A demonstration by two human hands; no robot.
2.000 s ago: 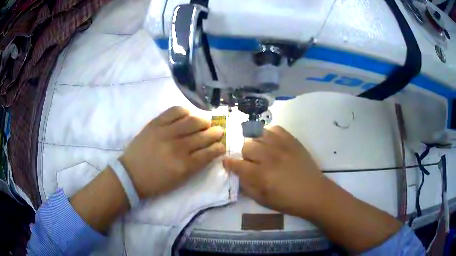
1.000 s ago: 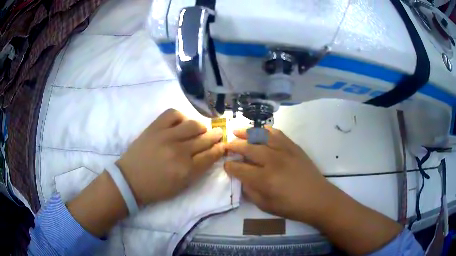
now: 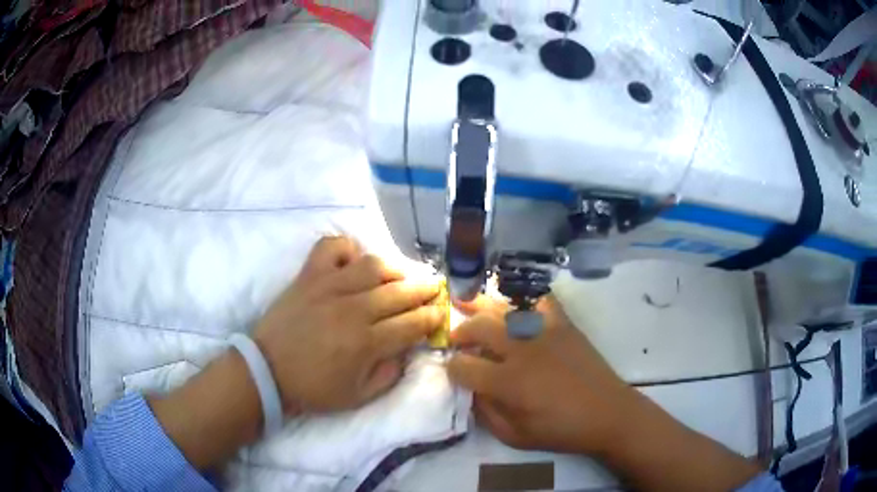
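The white quilted panel (image 3: 231, 250) lies on the machine bed, its wadding side up with thin dark stitch lines. My left hand (image 3: 332, 332) presses flat on it, fingertips beside a small yellow piece (image 3: 439, 327) just in front of the needle area. My right hand (image 3: 534, 375) has its fingers bent at the panel's right edge, thumb and fingertips on the seam strip. The white sewing machine head (image 3: 538, 135) stands over the fingertips. Its metal guard (image 3: 471, 207) hides the needle and presser foot. A dark round attachment with a grey knob (image 3: 524, 322) sits over my right fingers.
Brown checked layers (image 3: 67, 154) are heaped at the left and upper left. A red strap (image 3: 337, 19) shows at the top. A brown fabric strip (image 3: 763, 384) crosses the bed at the right, near dark thread. A brown rectangle (image 3: 516, 476) lies near the front edge.
The camera view has shifted, showing more of the machine's top and placing the hands lower in the picture. Both hands remain on the panel near the needle area.
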